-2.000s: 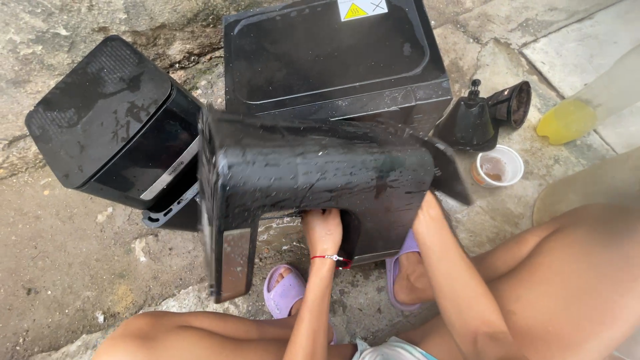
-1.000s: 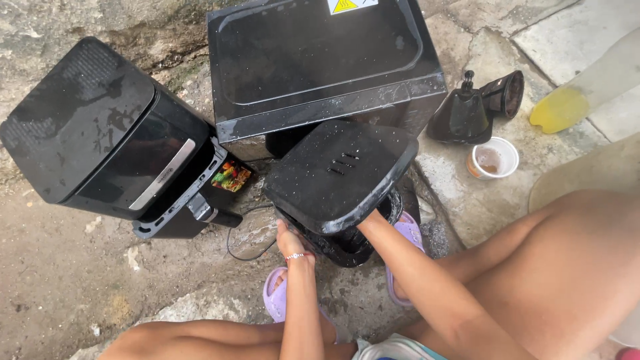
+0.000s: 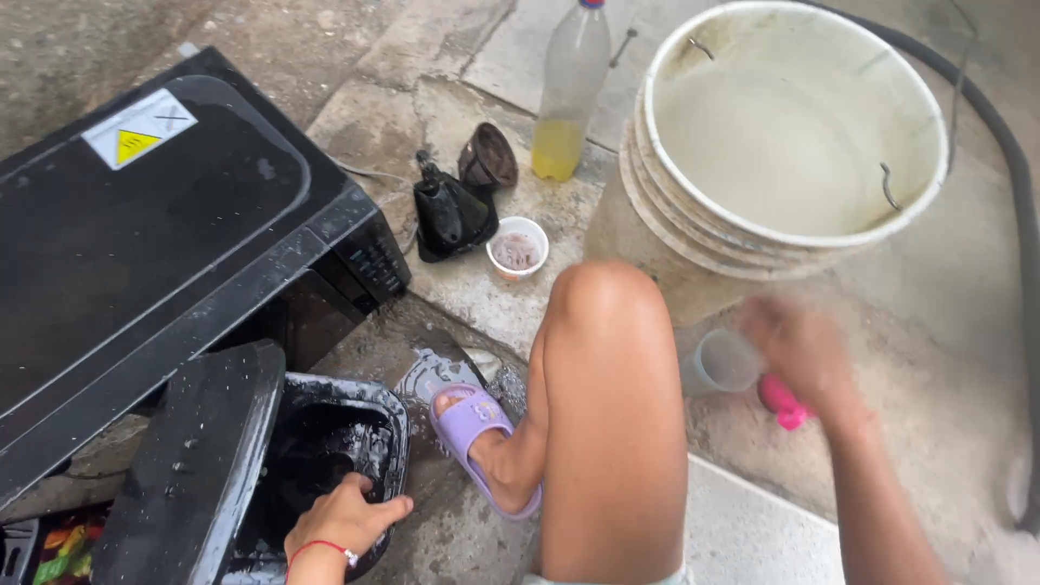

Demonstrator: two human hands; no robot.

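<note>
My left hand (image 3: pixel 345 520), with a red string bracelet at the wrist, reaches over the wet black basin-like part (image 3: pixel 398 439) at lower left; whether its fingers grip the rim I cannot tell. A black lidded panel (image 3: pixel 191 463) tilts up beside that part. My right hand (image 3: pixel 792 341) is blurred, in front of the lower side of a large white plastic bucket (image 3: pixel 642 187) that holds cloudy liquid. Its fingers are close to a clear plastic cup (image 3: pixel 727 361), and a bright pink object (image 3: pixel 782 398) lies just below; contact is unclear.
A black microwave oven (image 3: pixel 162 219) fills the upper left. Near the middle are a black plastic part (image 3: pixel 451 215), a dark cone-shaped cup (image 3: pixel 489 154), a small white tub (image 3: pixel 518 246) and a bottle of yellow liquid (image 3: pixel 559 138). A dark hose (image 3: pixel 1003 162) curves at right.
The view has swung right. My right hand has left the black appliance part and is now by the bucket. My left hand stays with that part.
</note>
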